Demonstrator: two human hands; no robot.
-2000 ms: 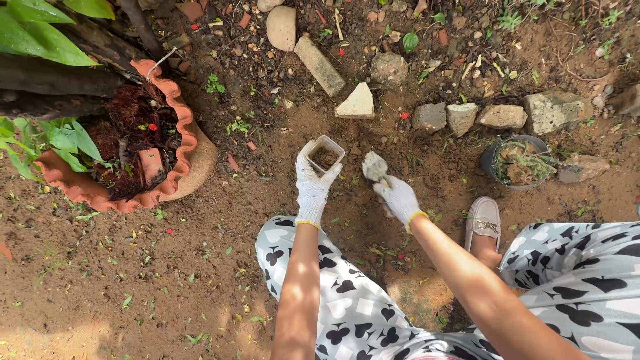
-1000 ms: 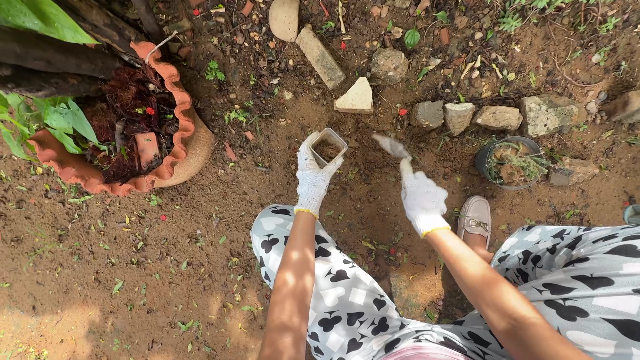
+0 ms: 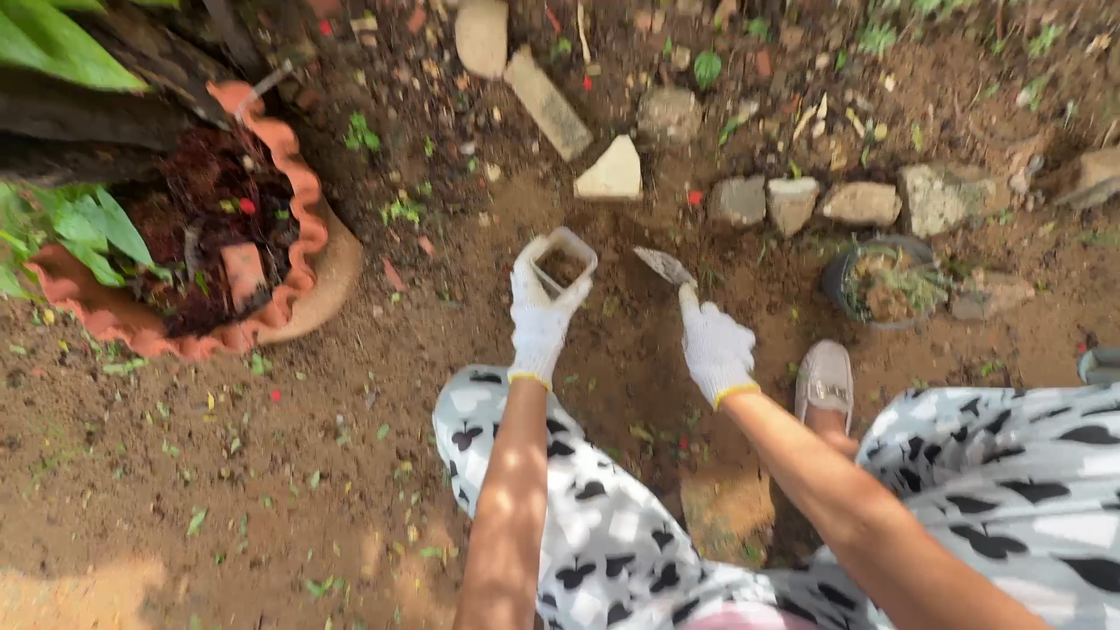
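Note:
My left hand (image 3: 542, 315), in a white knit glove with a yellow cuff, grips a small square clear plastic container (image 3: 588, 254) that has some brown soil inside. To its right, my gloved right hand (image 3: 716, 346) holds a trowel (image 3: 665, 265) by its handle. The trowel's blade points up and left, a short way from the container and apart from it, over brown soil (image 3: 630, 350). Soil clings to part of the blade. Above the container lies a pale, angular stone piece (image 3: 612, 171).
A terracotta pot with a wavy rim (image 3: 306, 210) stands at the left. Stones (image 3: 862, 203) form a row at upper right, above a dark pot of dry grassy plant (image 3: 888, 280). My shoe (image 3: 824, 381) is below that pot. A long block (image 3: 547, 103) lies near the top.
Two seconds ago the trowel blade was close beside the container and looked loaded with pale material; my right hand then moved away to the right. The left hand still holds the container.

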